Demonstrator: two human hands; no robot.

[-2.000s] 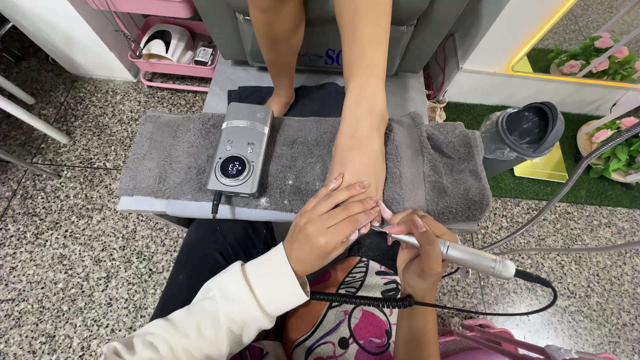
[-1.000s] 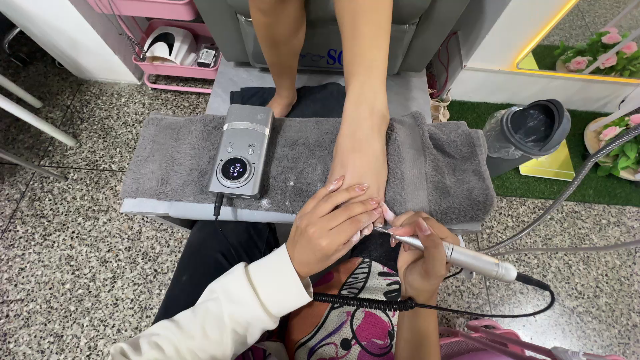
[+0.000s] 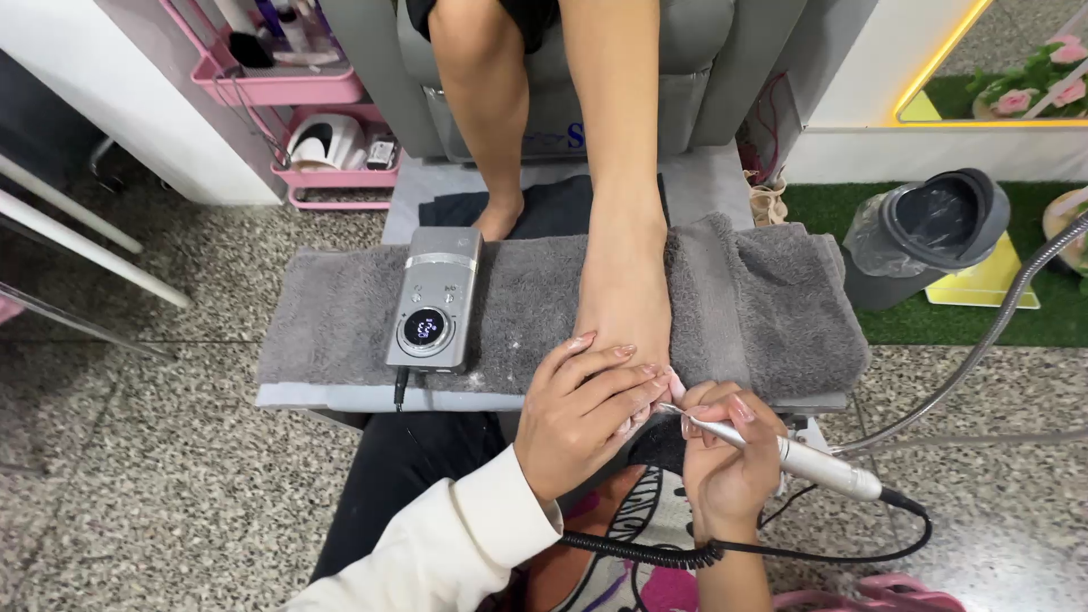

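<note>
A person's bare foot [image 3: 625, 302] rests on a grey towel [image 3: 527, 297] laid over a padded support. My left hand [image 3: 578, 416] lies over the front of that foot, its fingers holding the toes. In my right hand [image 3: 731, 442] is a silver electric nail drill handpiece [image 3: 820, 467], its bit end at the toes at the foot's right side; the exact contact is too small to tell. A coiled black cord [image 3: 637, 552] trails from the handpiece beneath my wrists. The grey drill control unit [image 3: 436, 299], its display lit, sits on the towel left of the foot.
The person's other foot [image 3: 500, 217] stands on a dark cloth behind the towel. A pink cart [image 3: 344, 177] holds supplies at the back left. To the right are a lined waste bin [image 3: 901, 255] and a flexible metal hose [image 3: 977, 353]. Pink plastic [image 3: 884, 595] shows at the bottom right.
</note>
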